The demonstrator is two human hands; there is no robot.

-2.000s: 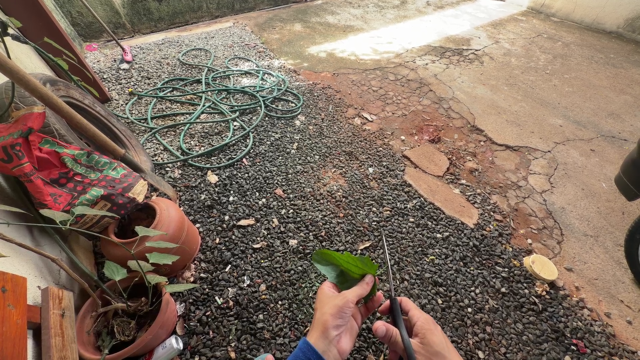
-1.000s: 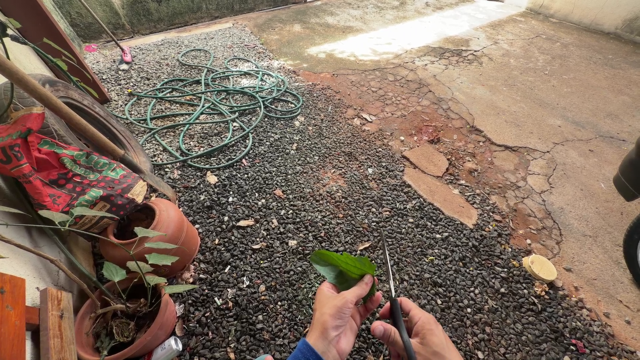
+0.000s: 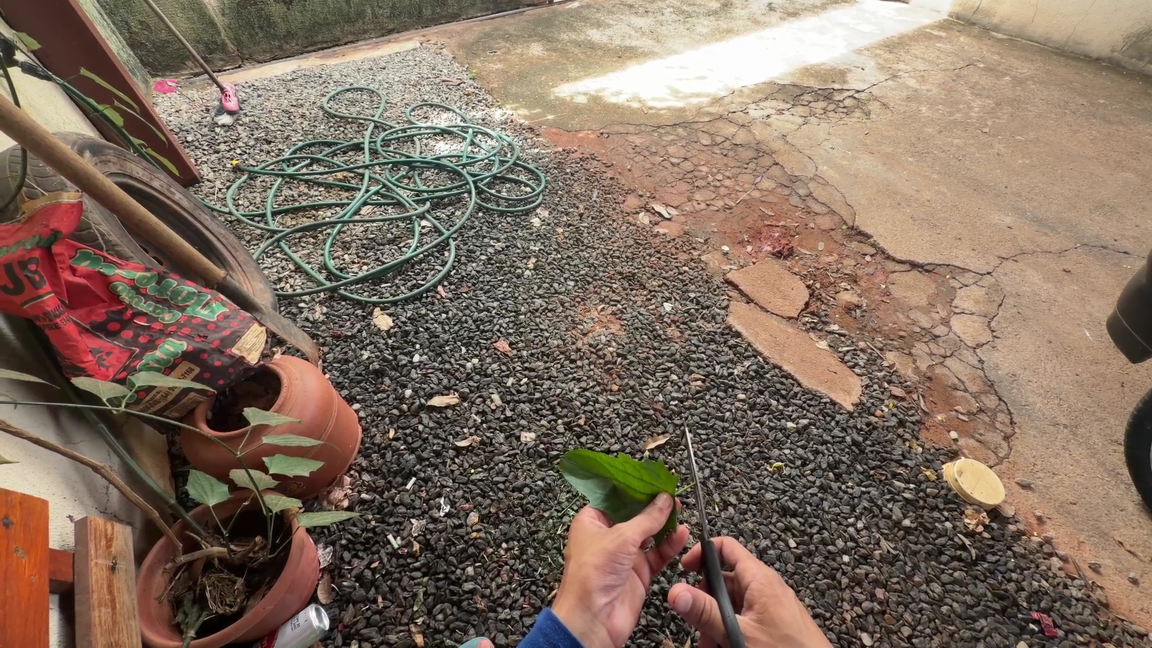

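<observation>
Between the thumb and fingers of my left hand is a green leaf, folded over itself, at the lower middle of the view. Just to its right, my right hand grips the black handle of a pair of scissors. The thin metal blades point up and away, beside the leaf and apart from it. The lower part of the handle is partly hidden by my fingers. A blue sleeve shows at my left wrist.
Dark gravel lies below my hands. A green garden hose lies in loops farther off. On the left are clay pots, a red bag, a tyre and a wooden pole. Cracked concrete spreads at right.
</observation>
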